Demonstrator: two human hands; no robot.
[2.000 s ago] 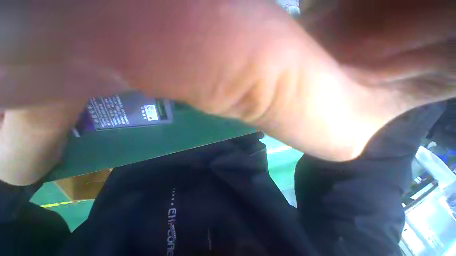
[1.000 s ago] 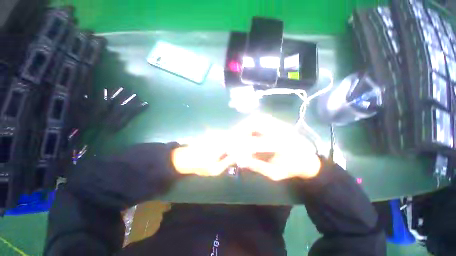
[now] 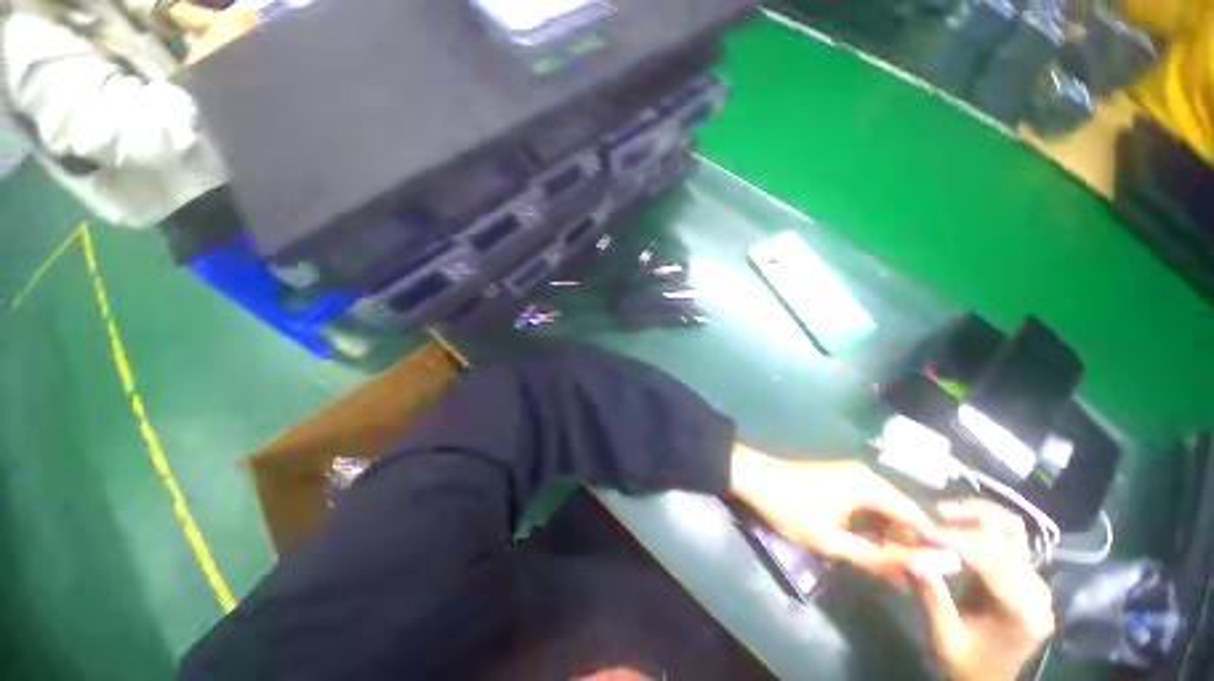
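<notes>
My left hand (image 3: 845, 512) reaches in from the left, its dark sleeve across the bench edge. My right hand (image 3: 999, 592) is at the lower right. Their fingertips meet around a small white piece (image 3: 940, 561), which looks pinched between both; overexposure blurs its shape. A flat dark electronic unit (image 3: 788, 556) lies on the green bench (image 3: 679, 532) below and left of my left hand, partly hidden by it.
Black tray stack (image 3: 466, 120) at upper left; cardboard box (image 3: 320, 452) below the bench. Dark leads (image 3: 646, 299), teal phone (image 3: 812, 293), black phone-like devices (image 3: 1025, 399), white adapter (image 3: 916, 450) with cable (image 3: 1018, 503), clear bag (image 3: 1125, 609). Another person's pale sleeve (image 3: 127, 127).
The view has swung left, so my hands and the bench items now sit farther right. The tray stack's top, the box and another person now show. The hands remain together, and the dark unit is clearer.
</notes>
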